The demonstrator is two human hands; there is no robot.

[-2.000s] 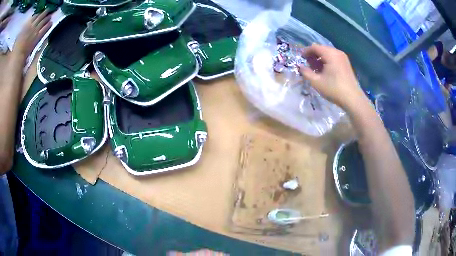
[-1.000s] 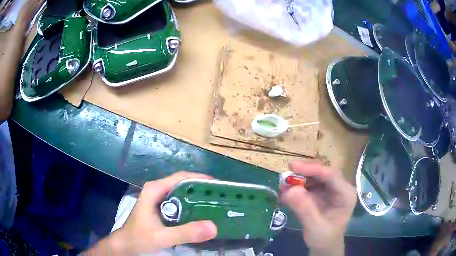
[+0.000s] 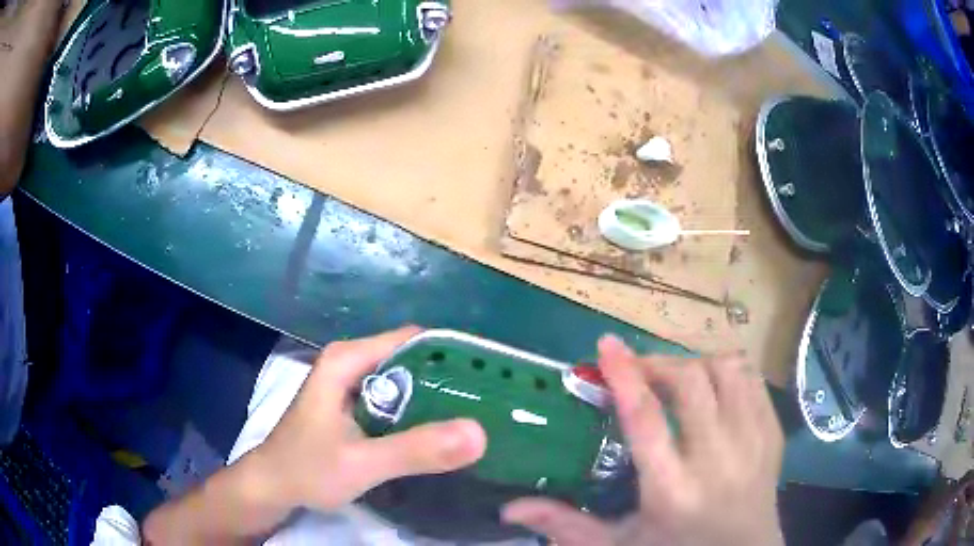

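Observation:
A glossy green car body shell [image 3: 502,427] with a silver rim is held over the near table edge. My left hand [image 3: 342,427] grips its left end, thumb across the green face, beside a round chrome lamp [image 3: 385,392]. A red and chrome lamp piece [image 3: 585,382] lies against the shell's upper right corner. My right hand [image 3: 684,437] has its fingertips on or beside this piece, with the thumb low over the shell. Whether the fingers pinch the piece is hard to tell. The lower right lamp is partly hidden by my right hand.
A white glue dish [image 3: 639,224] with a pale stick and a small white lump [image 3: 654,150] lie on the stained cardboard pad [image 3: 577,139]. Green shells [image 3: 342,48] are at the upper left, more shells [image 3: 806,171] at right. A clear plastic bag [image 3: 694,21] is at the top.
My right hand has gone from the parts bag to the shell and brought the red lamp piece onto its upper right corner. My left hand and the held shell have come into view.

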